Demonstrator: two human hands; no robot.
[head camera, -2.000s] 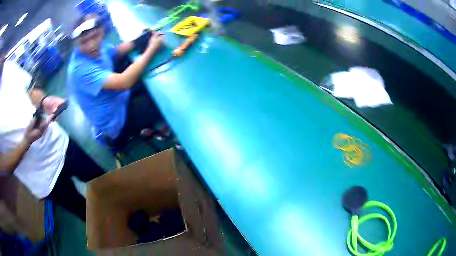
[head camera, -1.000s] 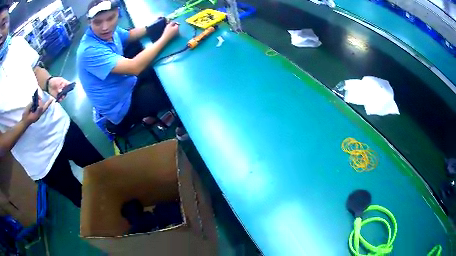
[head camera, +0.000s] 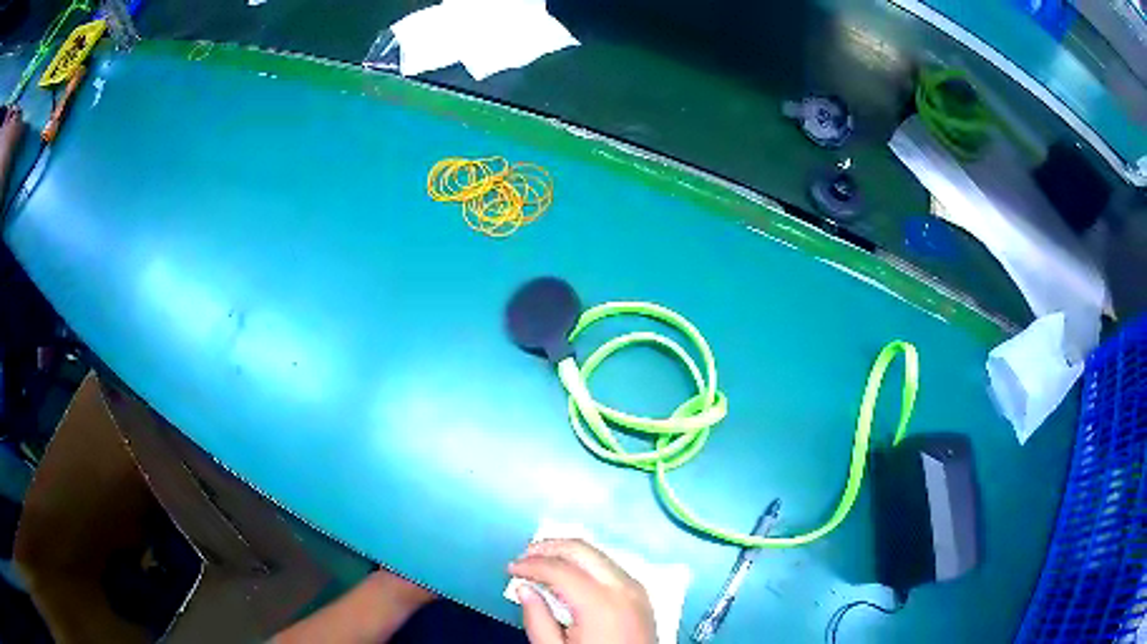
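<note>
My right hand (head camera: 591, 594) is at the bottom centre, thumb and fingers closed on a small white piece (head camera: 543, 601), over a white paper (head camera: 668, 589) on the bench. A bare arm part shows at the bottom edge to the left; my left hand cannot be made out. The round black head (head camera: 543, 317) lies flat, joined to the loosely coiled green cord (head camera: 707, 400). The cord runs right to the black box (head camera: 925, 510), which has a thin black lead (head camera: 865, 606). A slim pen (head camera: 738, 569) lies between hand and box, touching the cord.
Yellow-orange rubber bands (head camera: 493, 196) lie beyond the head. A blue crate (head camera: 1092, 503) stands at the right. A carton (head camera: 94, 503) is at the lower left. White sheets (head camera: 484, 35), round dark parts (head camera: 826, 118) and another green cord (head camera: 953, 113) lie on the dark shelf.
The view has swung right, so the bench things appear further left. The black box, pen, crate and my right hand have come into view; the two people are mostly out of it.
</note>
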